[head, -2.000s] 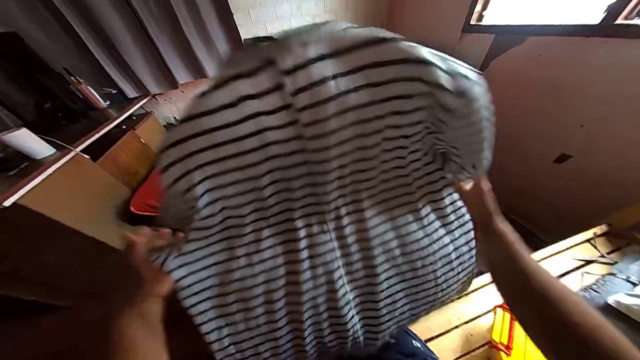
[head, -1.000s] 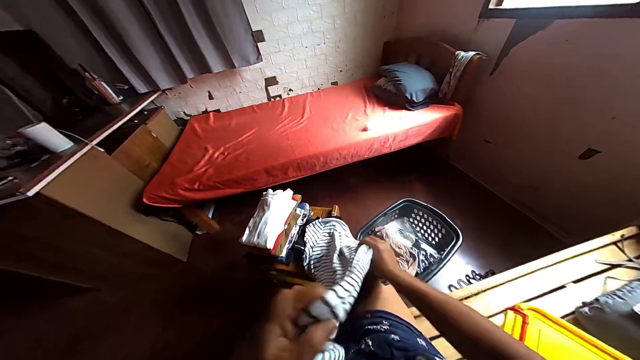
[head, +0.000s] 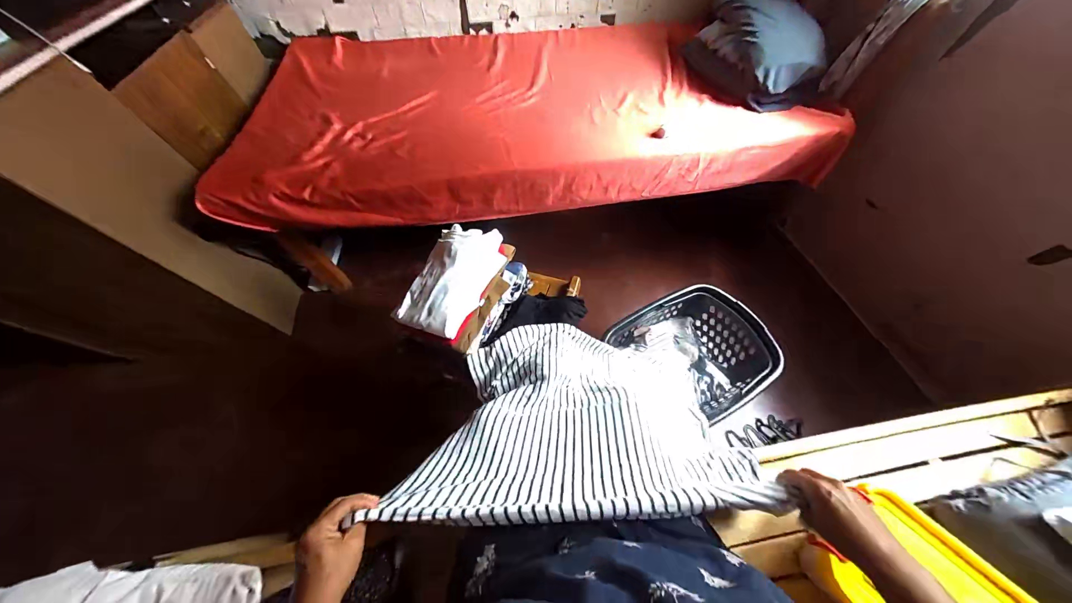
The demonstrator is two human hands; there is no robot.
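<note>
A white shirt with thin dark stripes (head: 553, 435) is stretched between my two hands, over the lap. At its lower left corner, my left hand (head: 331, 544) pinches the edge between thumb and fingers. My right hand (head: 829, 502) grips the bunched cloth at the other end. The far part of the shirt reaches toward a pile of folded clothes (head: 456, 280) and a dark plastic laundry basket (head: 741, 335), which holds some clothes. Dark patterned fabric (head: 620, 565) shows beneath the near edge of the shirt.
A bed with a red sheet (head: 469, 126) and a dark pillow (head: 766, 50) stands along the far wall. A yellow container (head: 930, 553) is beside my right arm on a slatted wooden surface (head: 896, 444). White cloth (head: 142, 582) lies at the lower left; a cabinet (head: 142, 184) stands farther left.
The striped shirt, raised high two seconds ago and bunched at the lap one second ago, is now spread out low. My hands have moved apart since one second ago. The view has tilted down.
</note>
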